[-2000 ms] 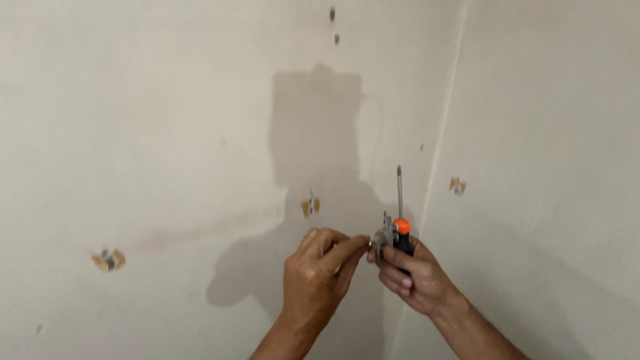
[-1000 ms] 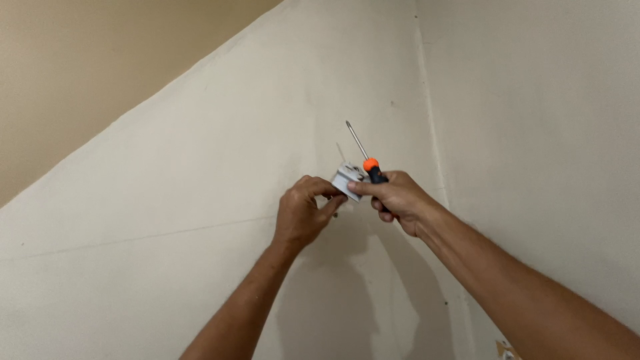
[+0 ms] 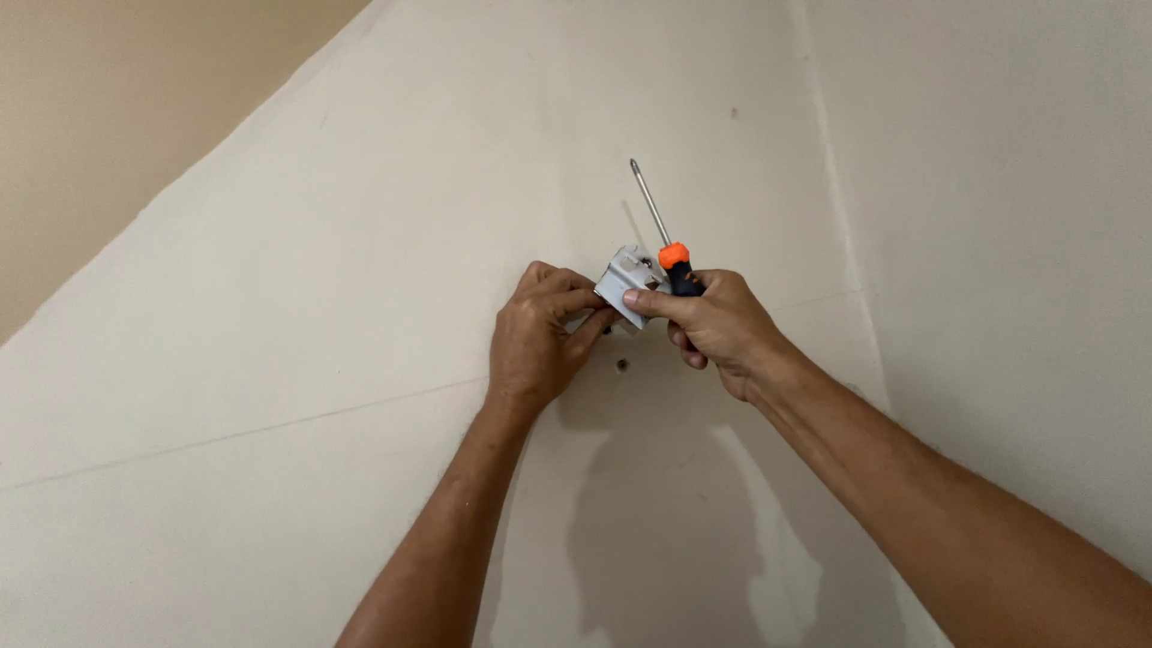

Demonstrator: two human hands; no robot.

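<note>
A small pale metal bracket (image 3: pixel 623 281) is held close to the wall between my two hands. My right hand (image 3: pixel 724 328) presses its thumb on the bracket's face and also grips a screwdriver (image 3: pixel 675 256) with a black and orange handle, its shaft pointing up and slightly left. The fingertips of my left hand (image 3: pixel 544 333) pinch at the bracket's lower left edge; whatever small part lies between them is mostly hidden. Just below the bracket, a dark hole or plug (image 3: pixel 622 365) shows in the wall.
The pale wall (image 3: pixel 270 297) carries a thin slanting line and meets another wall (image 3: pixel 1008 225) at a corner on the right. A tan surface (image 3: pixel 117 108) fills the upper left. A small mark (image 3: pixel 733 112) lies above the screwdriver.
The view has swung up the wall since two seconds ago. Both hands have been raised with the bracket and screwdriver, and the bracket's flat face now shows.
</note>
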